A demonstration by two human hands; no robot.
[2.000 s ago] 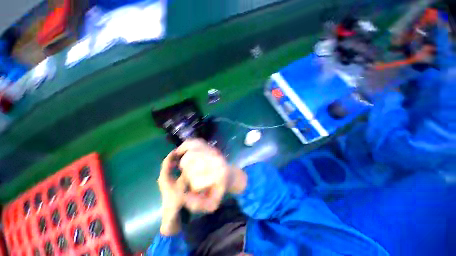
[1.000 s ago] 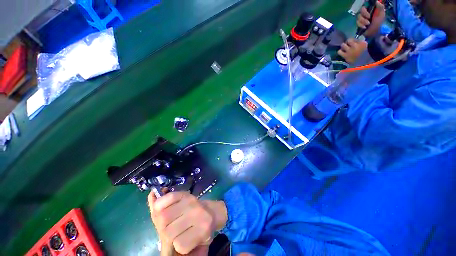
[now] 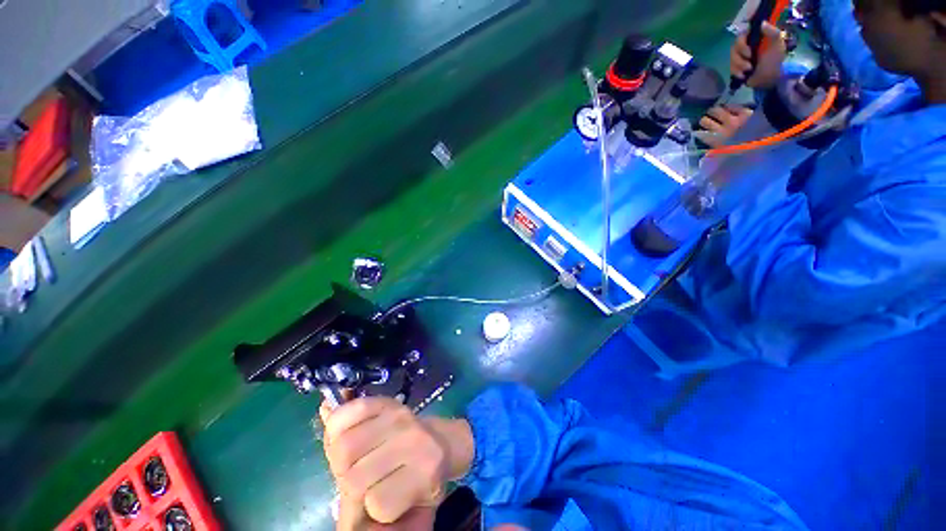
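Observation:
The black toggle-clamp fixture (image 3: 296, 340) with silver bolts and linkage sits on the green bench. My right hand (image 3: 384, 456) is closed around the lower end of its metal lever; the grip is hidden inside the fist. Some skin shows under that fist at the bottom edge, perhaps my left hand (image 3: 355, 510), mostly hidden, so its hold cannot be told. A small round black-and-silver unit (image 3: 367, 273) lies just behind the fixture. The orange-red pocket tray (image 3: 185, 469) at lower left holds several round units. A small white squeeze bottle (image 3: 496, 327) stands right of the fixture.
A thin pale tube (image 3: 467, 300) runs from the fixture to the blue controller box (image 3: 591, 218). The pressure gauge (image 3: 589, 122) and regulator are behind it. A coworker (image 3: 830, 249) holds a dark tool at right. A plastic bag (image 3: 171, 140) lies on the back ledge.
Two seconds ago both hands were together in front of the fixture; now my right hand grips the lever. Over the last second the grip looks the same and the view has shifted slightly.

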